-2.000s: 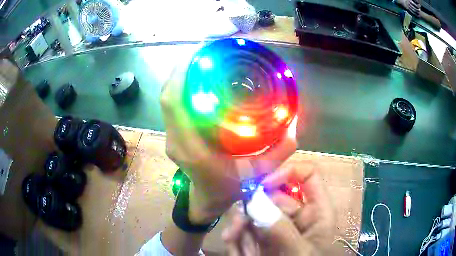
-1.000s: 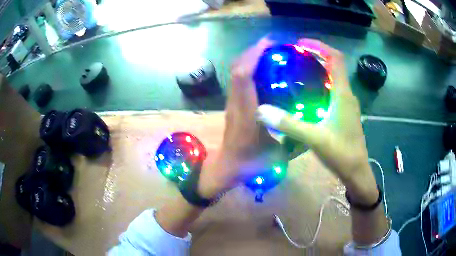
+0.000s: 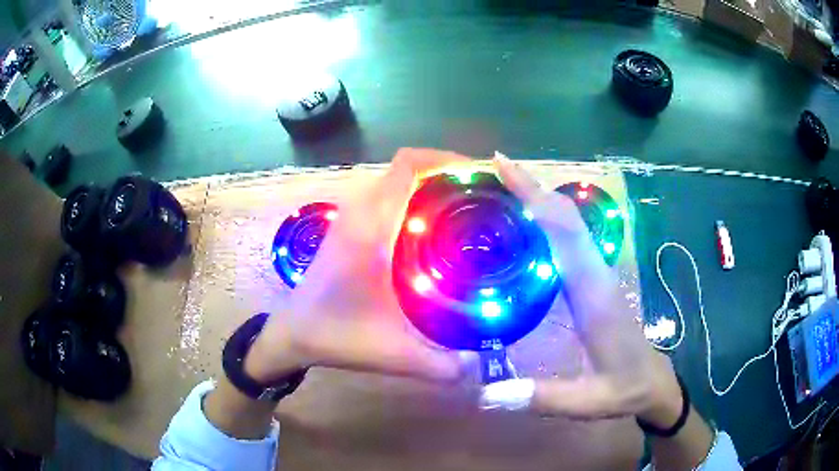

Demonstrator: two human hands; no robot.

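A lit round speaker (image 3: 478, 248) is held between my two hands over the brown board, its ringed cone facing me and coloured lights around it. My left hand (image 3: 354, 290) grips its left side. My right hand (image 3: 603, 340) is on its right side, with the white-wrapped thumb below it. A small dark stick (image 3: 495, 364) juts from the speaker's lower edge, beside that thumb. A second lit speaker (image 3: 302, 243) lies on the board, partly behind my left hand. A third lit speaker (image 3: 596, 219) is partly hidden behind my right hand.
Unlit black speakers (image 3: 90, 363) cluster at the left. More speakers sit on the green belt (image 3: 497, 83). A white cable (image 3: 704, 322), a red-and-white stick (image 3: 725, 245), a white power block (image 3: 811, 271) and a blue-screened device (image 3: 819, 350) are at the right. A fan (image 3: 110, 23) stands at upper left.
The held speaker is lower and closer to the board's middle, its cone now clearly facing me with the stick at its bottom. The belt speakers have shifted left in view.
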